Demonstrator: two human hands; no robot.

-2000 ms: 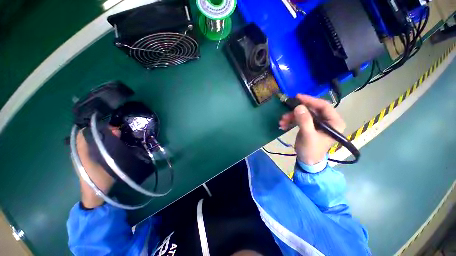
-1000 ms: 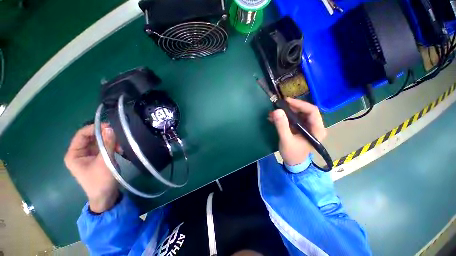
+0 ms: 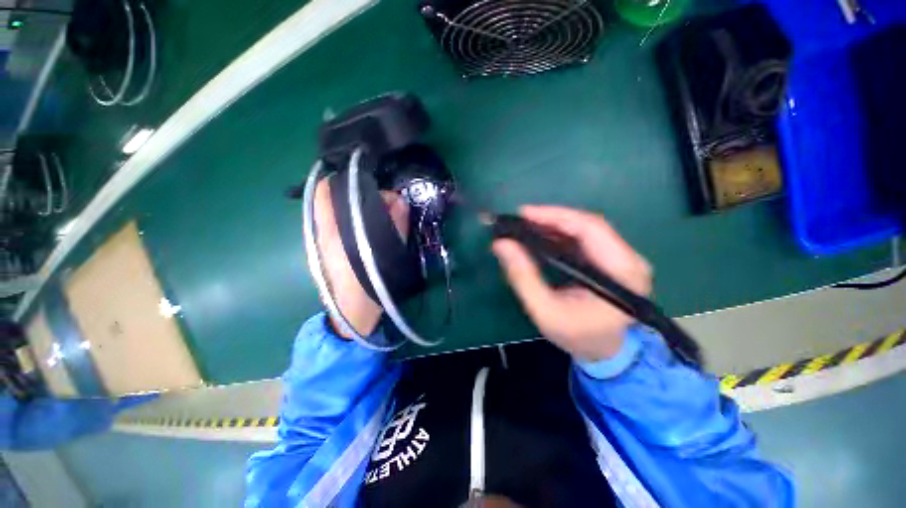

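Observation:
A black headset (image 3: 370, 213) with two silver-white hoops (image 3: 364, 238) is over the green mat, left of centre. Its round open earcup (image 3: 425, 189) faces up with a shiny centre and thin wires below it. My left hand (image 3: 343, 263) is around the headband, partly hidden behind the strap and hoops. My right hand (image 3: 576, 278) holds a black soldering iron (image 3: 571, 266) like a pen. Its tip points left toward the earcup, with a small gap between them; the tip is blurred.
A fan with a round wire grille (image 3: 517, 35) stands at the back. The iron stand (image 3: 720, 109) with a yellowish sponge (image 3: 745, 177) and a blue tray (image 3: 834, 198) are at the right. More headsets (image 3: 97, 45) lie beyond the white rail (image 3: 189, 119). A cardboard-coloured panel (image 3: 129, 313) is at left.
The view has swung left. My right hand has carried the iron from beside the stand to near the open earcup. My left hand now reaches behind the hoops, more hidden by the headset.

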